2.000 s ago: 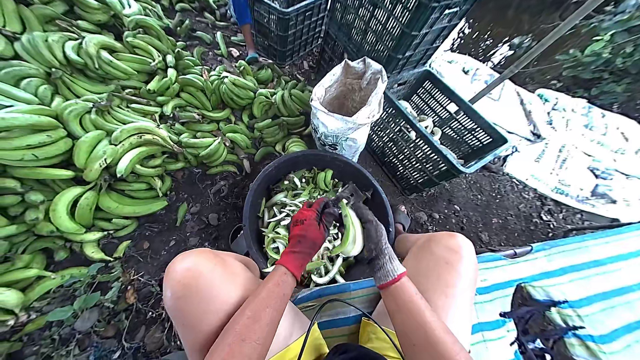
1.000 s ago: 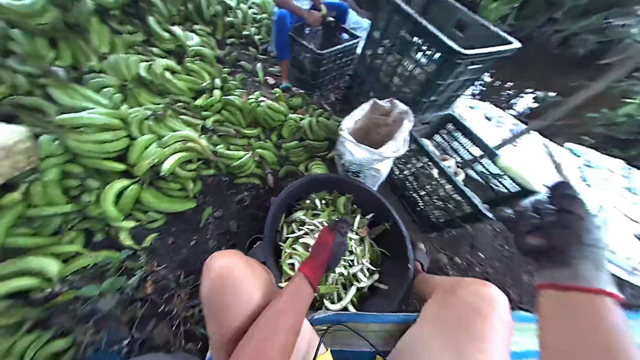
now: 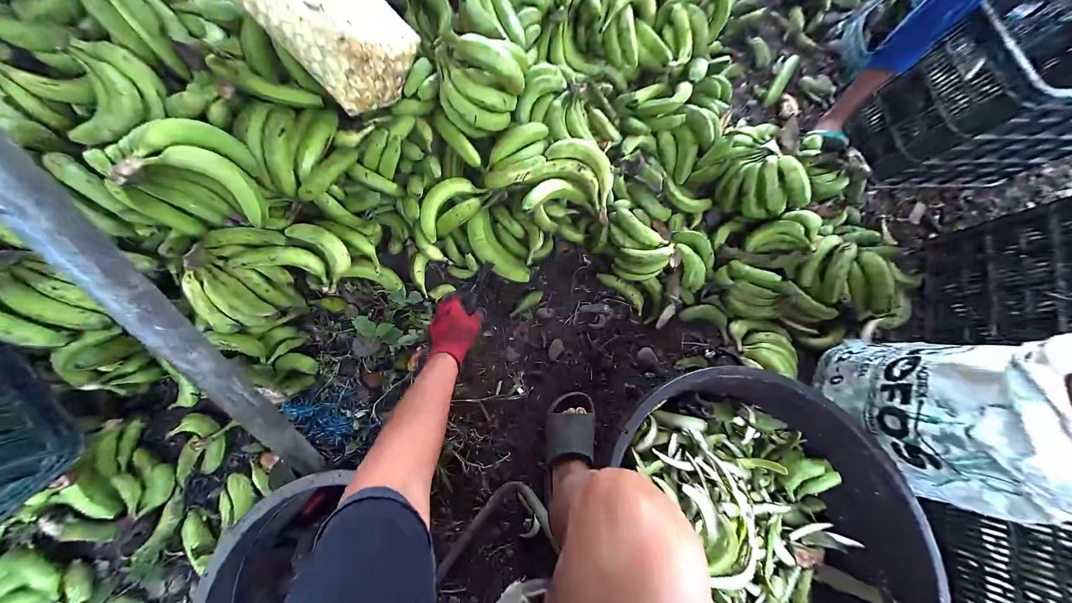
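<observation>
My left hand (image 3: 456,325), in a red glove with dark fingertips, reaches down to the near edge of a large pile of green plantains (image 3: 494,239). Its fingers are at a small green plantain (image 3: 442,291) on the soil; whether they grip it cannot be told. My right hand is out of view. To the right of my knee stands a black tub (image 3: 875,456) holding green and white peels (image 3: 729,494).
A metal pole (image 3: 159,318) slants across the left, above a second dark tub (image 3: 272,511). A white printed sack (image 3: 946,419) lies against the right tub. Dark plastic crates (image 3: 997,276) stand at right, near another person's leg (image 3: 863,92). A pale block (image 3: 339,50) rests on the pile.
My left hand has moved from the peel tub to the plantain pile. My right hand, earlier holding a peeled plantain over the crate, has gone out of view. The view has swung left.
</observation>
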